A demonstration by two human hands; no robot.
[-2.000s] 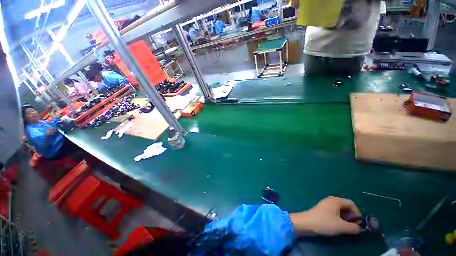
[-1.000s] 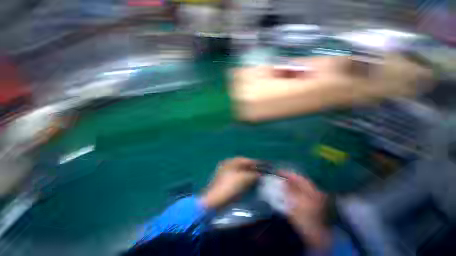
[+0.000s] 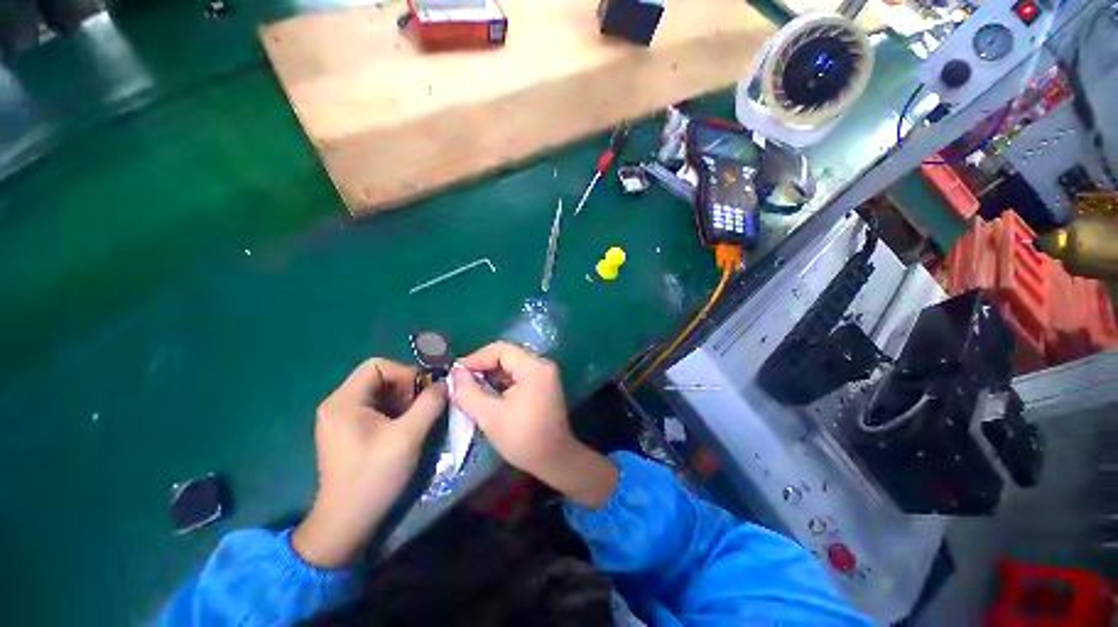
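My left hand point(image 3: 374, 441) and my right hand point(image 3: 515, 404) meet in front of me. My left fingers grip a small black device body with a round grey disc part point(image 3: 430, 348) at its top. My right fingers pinch a white wiping cloth point(image 3: 459, 431) against the device; it hangs down between my hands. The fingers hide most of the device. A second black housing point(image 3: 200, 502) lies alone at left. Crinkled clear plastic point(image 3: 535, 325) lies beyond my right hand.
Beyond my hands lie a hex key point(image 3: 454, 277), tweezers point(image 3: 553, 245), yellow knobs point(image 3: 609, 262) and a red-handled screwdriver point(image 3: 597, 178). A wooden board point(image 3: 405, 135), a keypad unit point(image 3: 727, 196) with orange cable and a white fan point(image 3: 809, 74) are farther off. The press point(image 3: 846, 404) stands at right.
The view has swung right, bringing the press and fan into sight. Both hands, blurred a second ago, are now together at the device with the cloth.
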